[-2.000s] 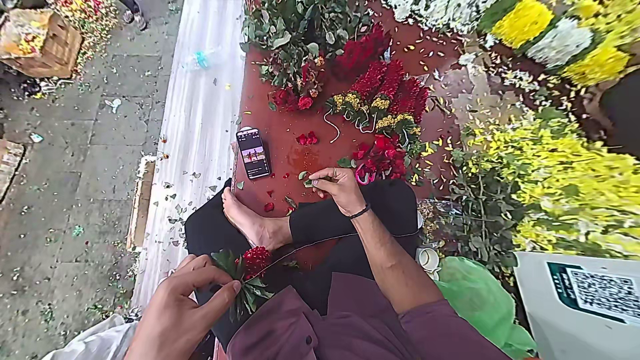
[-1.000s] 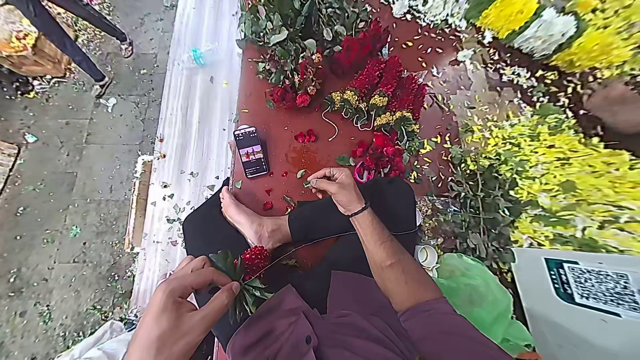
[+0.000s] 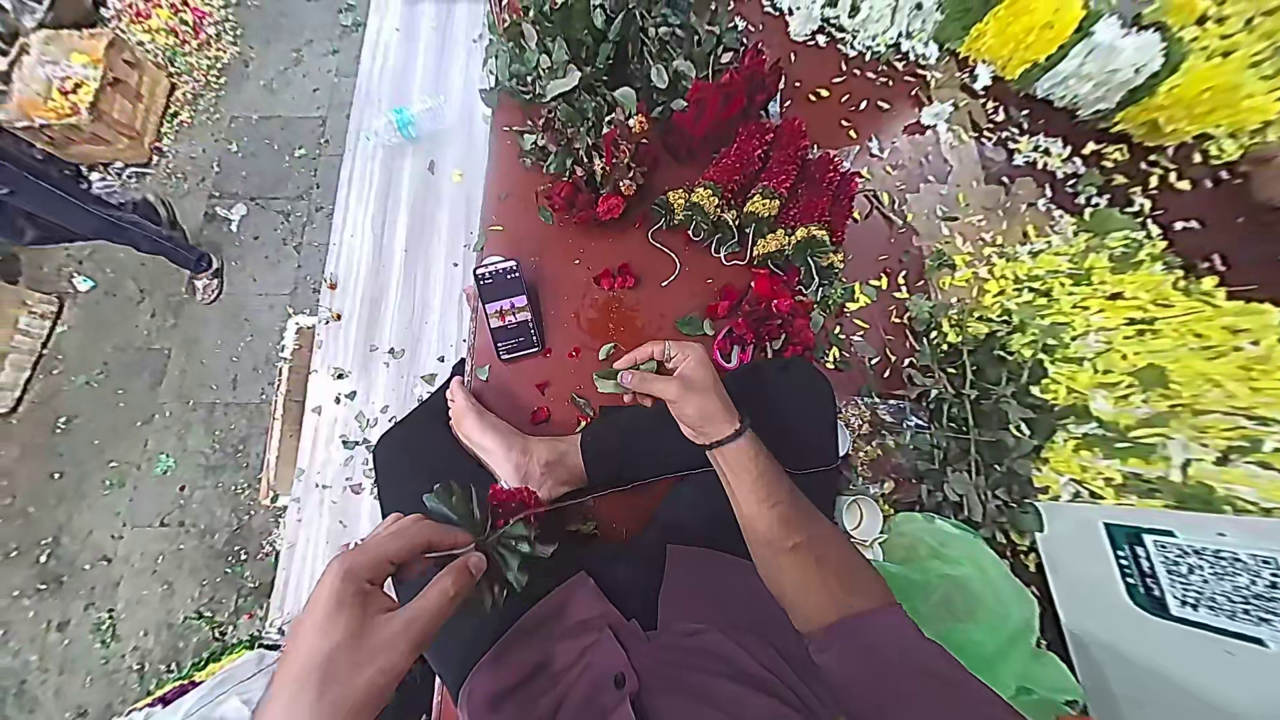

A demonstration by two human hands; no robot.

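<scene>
Between thumb and fingers, my left hand (image 3: 375, 600) pinches the stem end of a small bunch of green leaves (image 3: 495, 545) beside a red flower cluster (image 3: 512, 500). From that cluster a thin string (image 3: 640, 485) runs right across my lap, passing under my right forearm. My right hand (image 3: 680, 385), with a ring and a dark wristband, grips a few loose green leaves (image 3: 625, 378) above the red surface. Red petals (image 3: 614, 277) lie ahead of it, and a heap of red roses (image 3: 765, 315) is just to its right.
A lit phone (image 3: 507, 308) lies on the red surface (image 3: 570, 240). Farther off are red garlands (image 3: 770, 185) with yellow flowers and leafy stems (image 3: 600, 60). Yellow flowers (image 3: 1150, 350), a green plastic bag (image 3: 960, 600) and a board with a printed code (image 3: 1160, 590) stand right. A person's leg (image 3: 100, 210) is at left.
The leaves at my right hand show larger and more spread than before. At the left, a passer-by's legs have changed position. My left hand has stayed nearly still.
</scene>
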